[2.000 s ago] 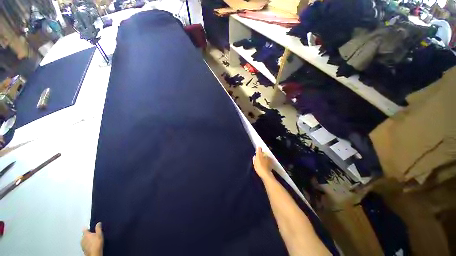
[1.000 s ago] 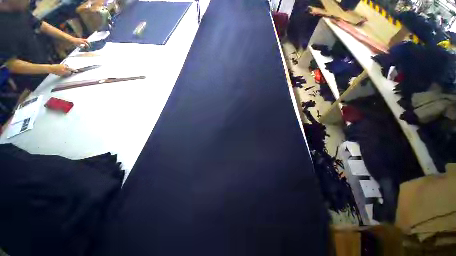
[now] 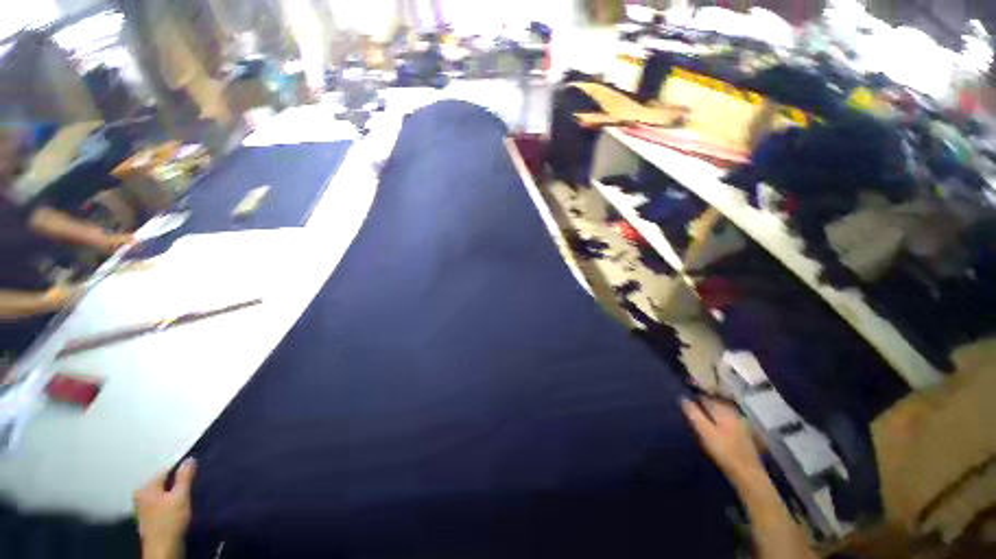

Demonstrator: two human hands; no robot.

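Observation:
A long dark navy fabric length [image 3: 459, 328] runs away from me along the white table, wider at my end and rounded at the far end. My left hand [image 3: 166, 504] grips its left edge at the bottom left. My right hand [image 3: 721, 428] grips its right edge at the lower right. The cloth spreads between both hands; its near end runs out at the frame's bottom. The picture is somewhat blurred.
On the white table [image 3: 240, 273] lie a wooden yardstick [image 3: 208, 312], a red block [image 3: 73, 390] and a navy cut stack [image 3: 257, 186] with a pale object on top. A person stands at the left. Right are scrap-filled shelves [image 3: 754, 235] and brown card [image 3: 939, 437].
Both my hands, out of view one second ago, now show holding the cloth's edges. The view has shifted, and the dark gathered pile at the near left no longer shows clearly.

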